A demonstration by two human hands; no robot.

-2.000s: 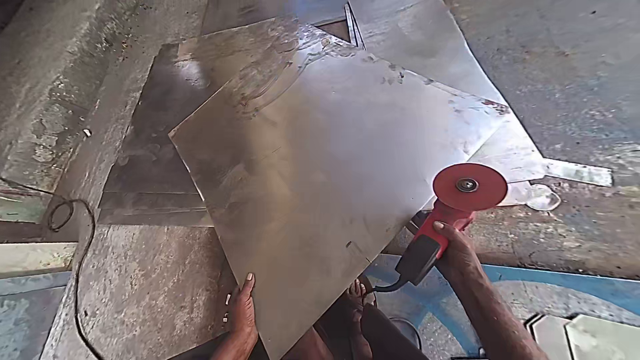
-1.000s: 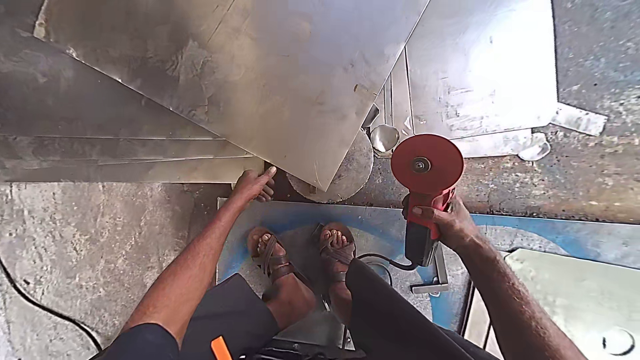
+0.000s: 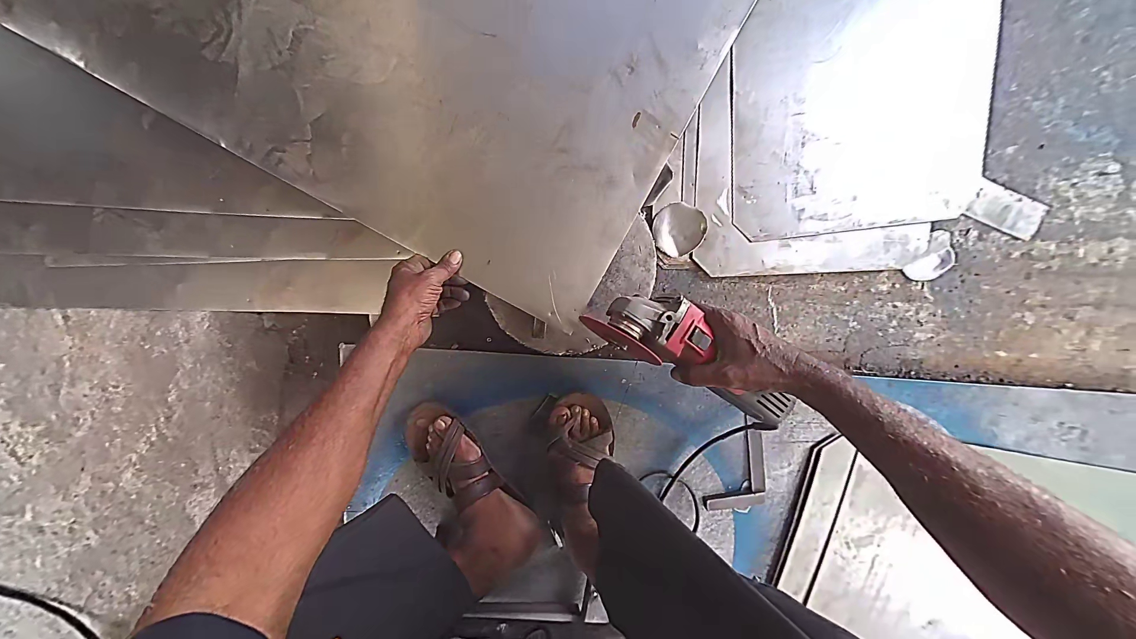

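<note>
My left hand (image 3: 426, 295) pinches the lower left edge of a large metal sheet (image 3: 497, 133), thumb on top. My right hand (image 3: 741, 351) grips a red angle grinder (image 3: 679, 333) by its body. The grinder's red disc (image 3: 619, 335) is tilted, close to the sheet's near corner; whether it touches cannot be told. Beneath that corner lies a round, flat piece (image 3: 626, 266), partly hidden by the sheet.
More metal sheets (image 3: 133, 235) lie stacked at the left, others (image 3: 852, 124) at the right beside a small round metal piece (image 3: 680, 230). My sandalled feet stand on a blue-marked plate (image 3: 657, 390). A black cable (image 3: 701, 448) and an angled metal bar (image 3: 754, 470) lie near them.
The grinder has swung left towards the sheet's near corner, its disc turned from facing me to tilted down. My left hand stays at the sheet's edge. The view tipped down after the first frame.
</note>
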